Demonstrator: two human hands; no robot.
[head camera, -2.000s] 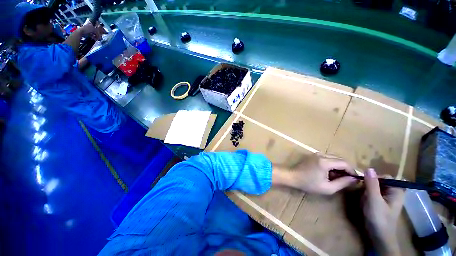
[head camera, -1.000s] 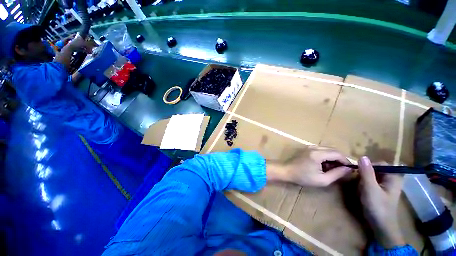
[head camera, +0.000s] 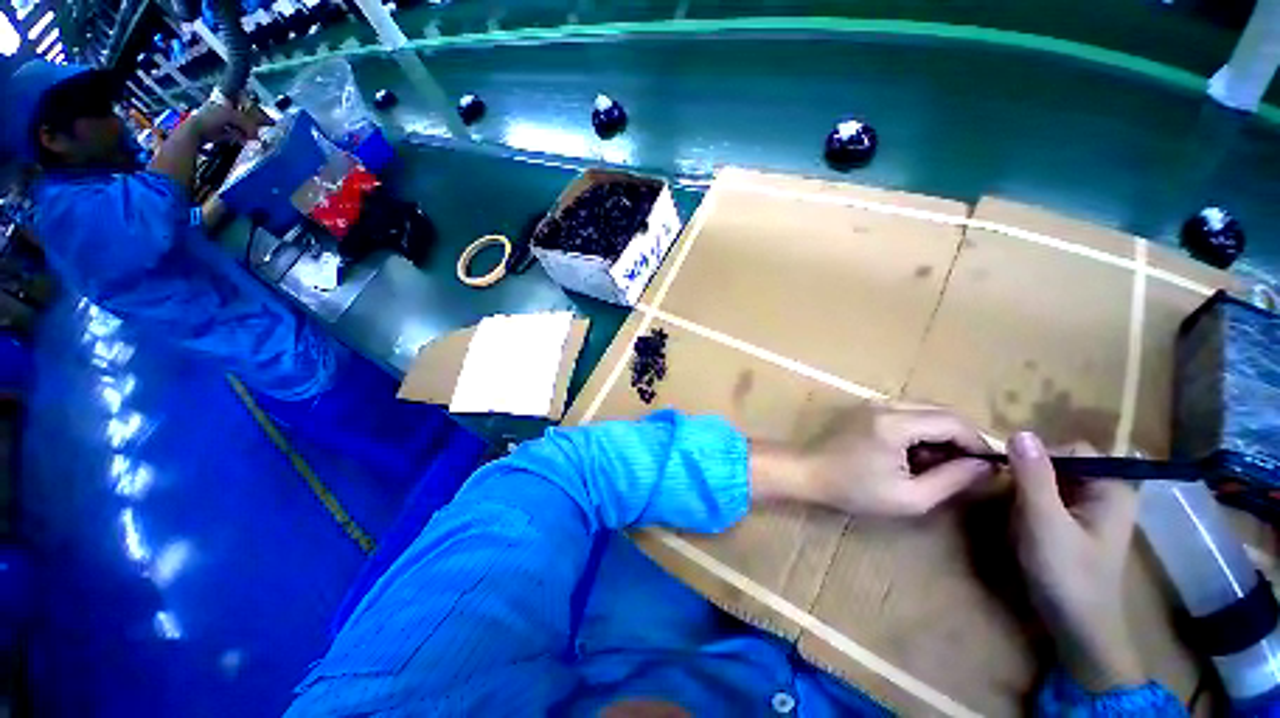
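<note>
My left hand (head camera: 905, 460) is closed around a dark round unit (head camera: 932, 456) over the cardboard mat (head camera: 800, 295); the fingers cover most of the unit. My right hand (head camera: 1074, 540) holds black tweezers (head camera: 1123, 467) level, with the tip pointing left at the unit. Whether the tip touches the unit is too small to tell. A loose pile of small black parts (head camera: 649, 365) lies on the mat, left of my hands. The clear-white glue syringe (head camera: 1197, 544) lies right of my right hand, with a black band around it.
A white box of black parts (head camera: 607, 236), a tan tape roll (head camera: 484, 261) and a white sheet (head camera: 512, 365) are at left. The dark controller (head camera: 1235, 379) stands at right. Black domes (head camera: 851, 143) sit on the green belt (head camera: 730, 98). A person in blue (head camera: 155, 267) works at far left.
The view has shifted slightly, and the belt's domes have moved left across the picture. My hands keep the same hold on the unit and tweezers.
</note>
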